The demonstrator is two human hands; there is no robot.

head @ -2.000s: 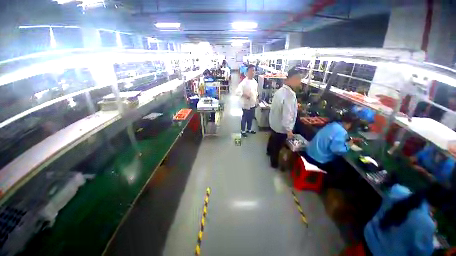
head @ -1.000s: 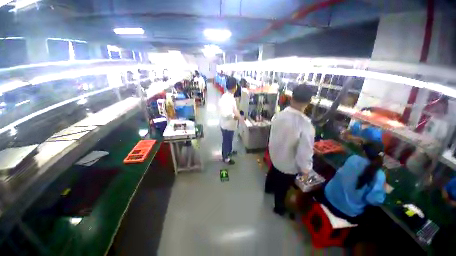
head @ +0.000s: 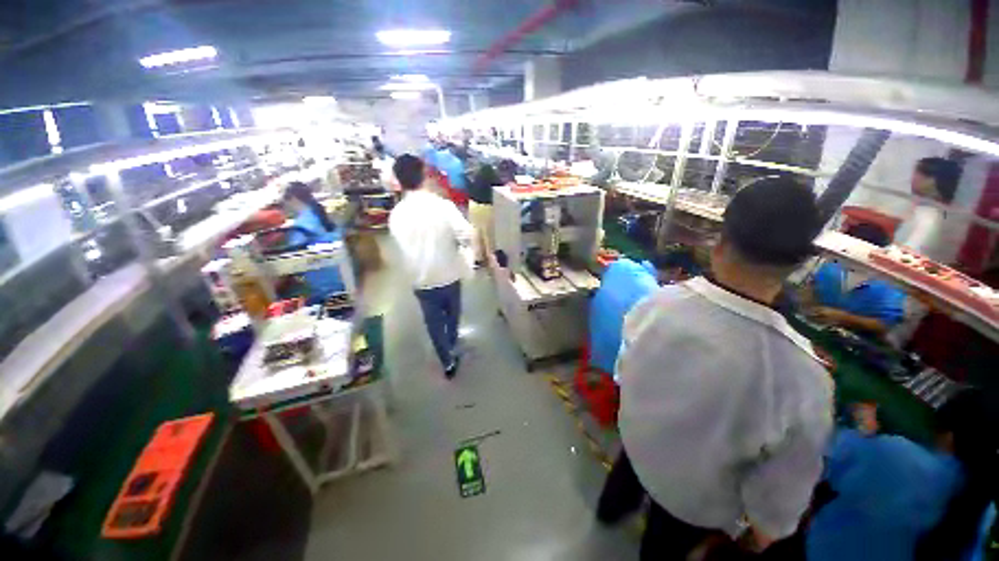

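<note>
Neither of my hands is in the picture. Nearest in front of me on the right stands a person in a white shirt (head: 723,405), seen from behind. An orange parts tray (head: 159,473) lies on the green bench (head: 66,438) at the lower left, with small dark items in its lower part. A white-topped table (head: 290,356) stands beyond it and bears a small unit too blurred to name. A pale machine cabinet (head: 548,318) stands right of the aisle.
Another person in white (head: 429,241) is in the aisle. A green arrow sign (head: 469,471) marks the grey floor. Workers in blue smocks (head: 622,312) sit along the right line. A dark ribbed hose (head: 852,181) hangs above the right bench. Yellow-black tape (head: 581,422) edges the aisle.
The view has moved forward along the aisle. The near white-shirted person, cabinet, white-topped table and floor sign look larger and closer. The far person in white now has their back to me.
</note>
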